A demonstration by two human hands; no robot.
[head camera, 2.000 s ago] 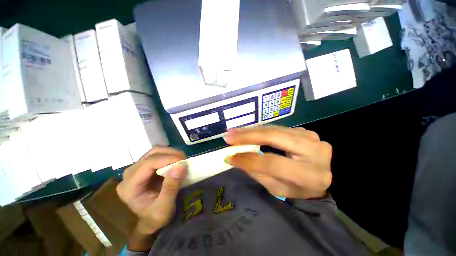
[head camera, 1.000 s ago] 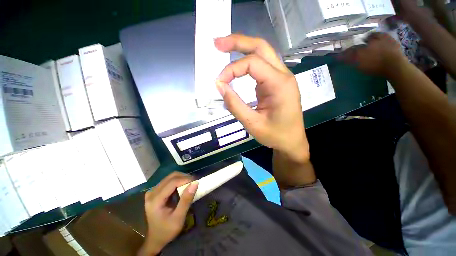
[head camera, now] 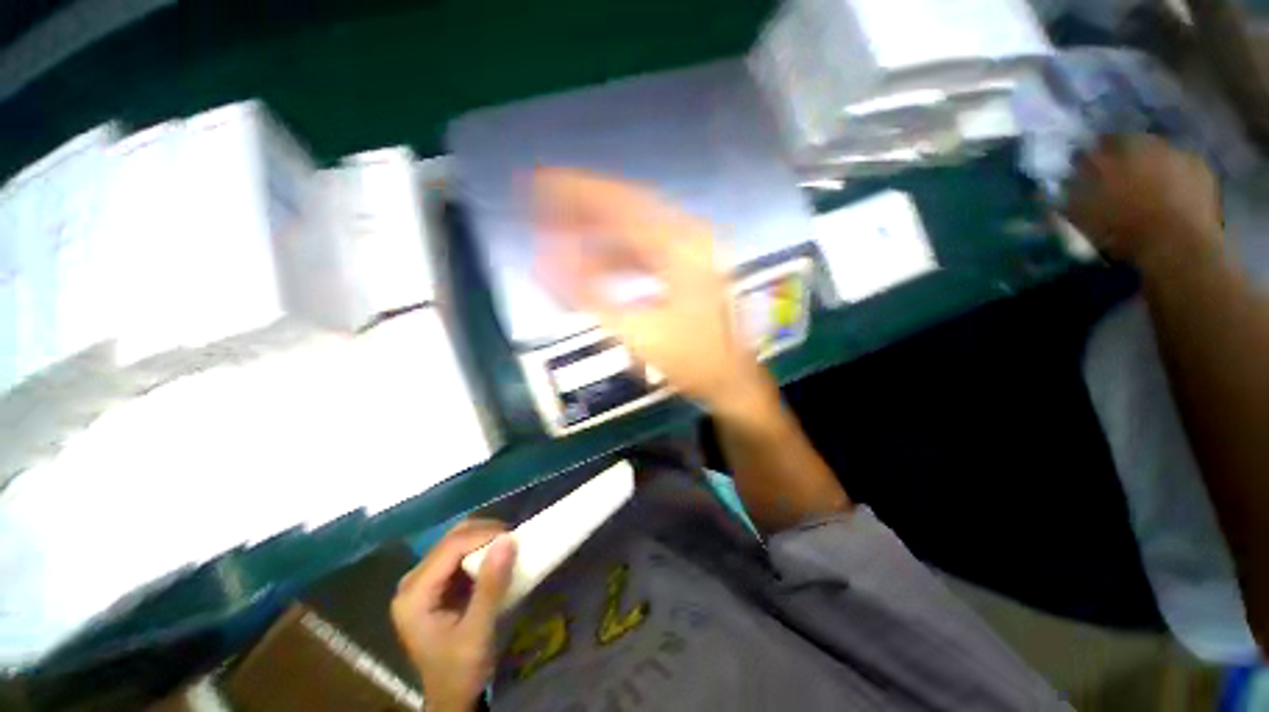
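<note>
My left hand [head camera: 452, 605] holds a thin pale-yellow pad, which looks like a sticker sheet [head camera: 564, 529], by its lower end in front of my chest. My right hand [head camera: 633, 278] is strongly blurred above the front of the digital scale. Its fingers point up and left; I cannot tell whether they hold anything. The grey scale pan [head camera: 668, 139] shows no box on its visible part. The hand partly hides the dark display panel [head camera: 592, 383]. The coloured keypad [head camera: 770, 309] shows to its right.
Rows of white product boxes [head camera: 209, 237] stand left of the scale. More boxes [head camera: 932, 35] are stacked at its right, with a single box [head camera: 874, 248] nearer. A coworker's arm [head camera: 1176, 251] reaches in at the right beside crumpled material. Brown cartons [head camera: 313, 654] sit below the bench.
The box that lay on the pan no longer shows there. My right hand has moved slightly left and down. My left hand still holds the pad. The view has shifted and blurred.
</note>
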